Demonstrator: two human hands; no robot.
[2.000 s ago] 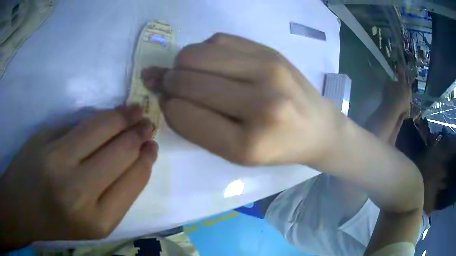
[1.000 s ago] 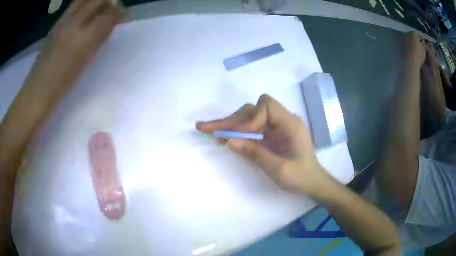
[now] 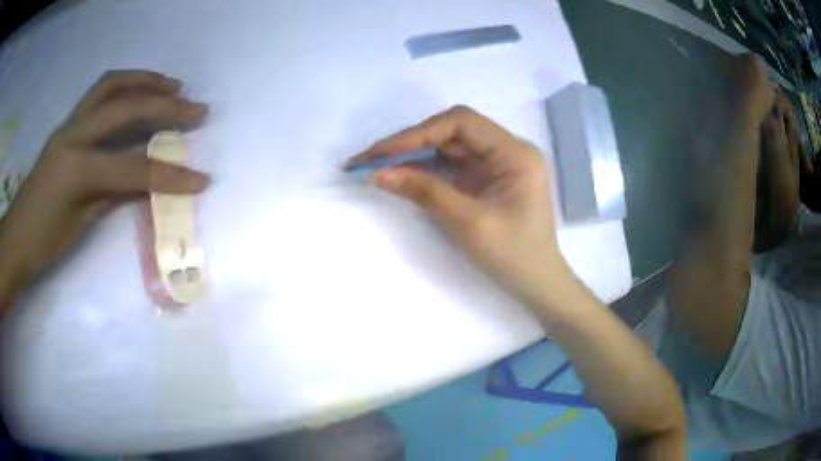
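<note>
A cream plastic shell (image 3: 175, 221) lies lengthwise over the pink-red holding fixture (image 3: 148, 261), whose red edge shows along its left side and lower end. My left hand (image 3: 117, 149) lies across the upper part of the shell, with one finger over it and others beyond its top end. My right hand (image 3: 477, 180) pinches a thin bluish-grey strip (image 3: 393, 161) between thumb and fingers, above the white board and right of the shell. The palm side of my left hand is hidden.
A single grey strip (image 3: 464, 40) lies near the far edge of the white board (image 3: 297, 360). A stack of grey strips (image 3: 585, 153) stands at the board's right edge. A green surface (image 3: 648, 162) lies beyond. Another person's arm (image 3: 720, 234) and light shirt are at the right.
My left hand has come back from the far edge, and a cream shell now covers the pink-red fixture. My right hand still pinches a thin strip. The view has shifted.
</note>
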